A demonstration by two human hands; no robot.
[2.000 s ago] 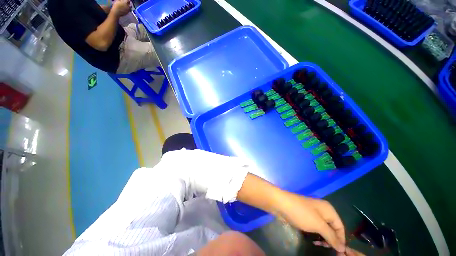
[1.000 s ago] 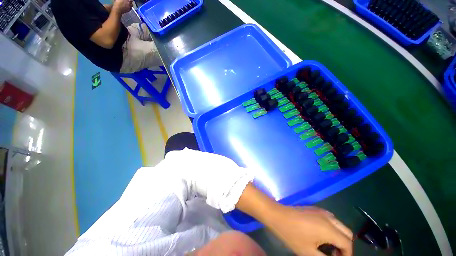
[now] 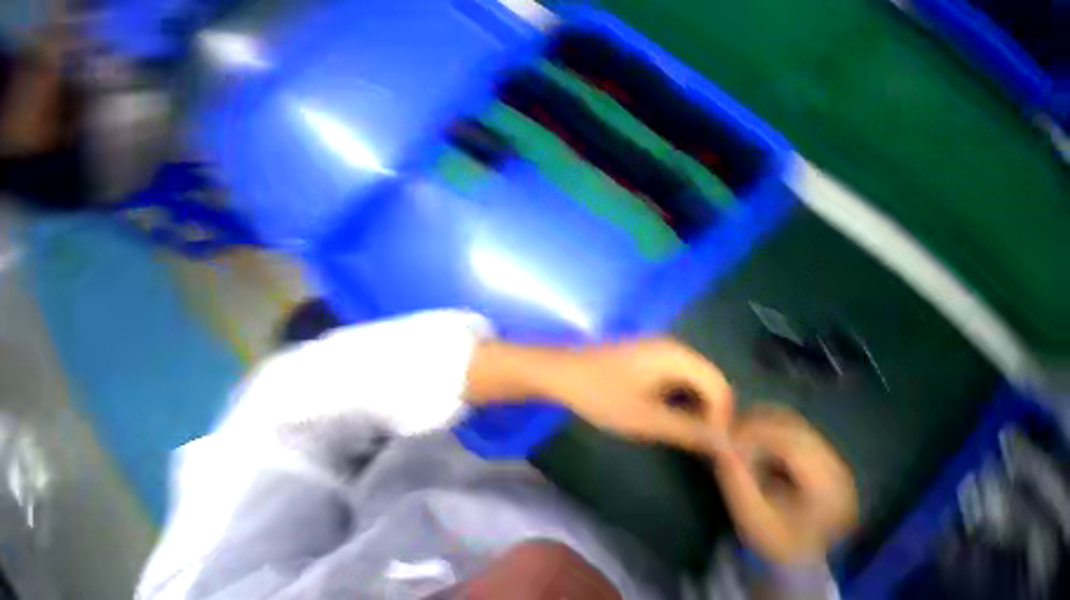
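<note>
The view is blurred. My left hand (image 3: 645, 387) reaches in from the left, curled around a small dark piece that looks like a black housing (image 3: 681, 399). My right hand (image 3: 792, 486) is at the lower right, its fingertips meeting those of my left hand. A dark spot shows between its fingers; I cannot tell if it is a part or a gap. Loose black units (image 3: 810, 354) with thin shiny strips lie on the dark bench beyond my hands. The left tray (image 3: 411, 252) holds rows of black units with green boards (image 3: 587, 176).
Another blue tray (image 3: 282, 141) adjoins the left tray at the upper left. The right tray (image 3: 898, 563), with dark units and silvery parts, is at the lower right. A white-edged green strip (image 3: 810, 106) runs beyond the bench. A blue stool (image 3: 182, 211) stands at the left.
The view has swung right, so the trays sit farther left and up. My right hand has come into clear view, meeting my left, and the right tray now shows.
</note>
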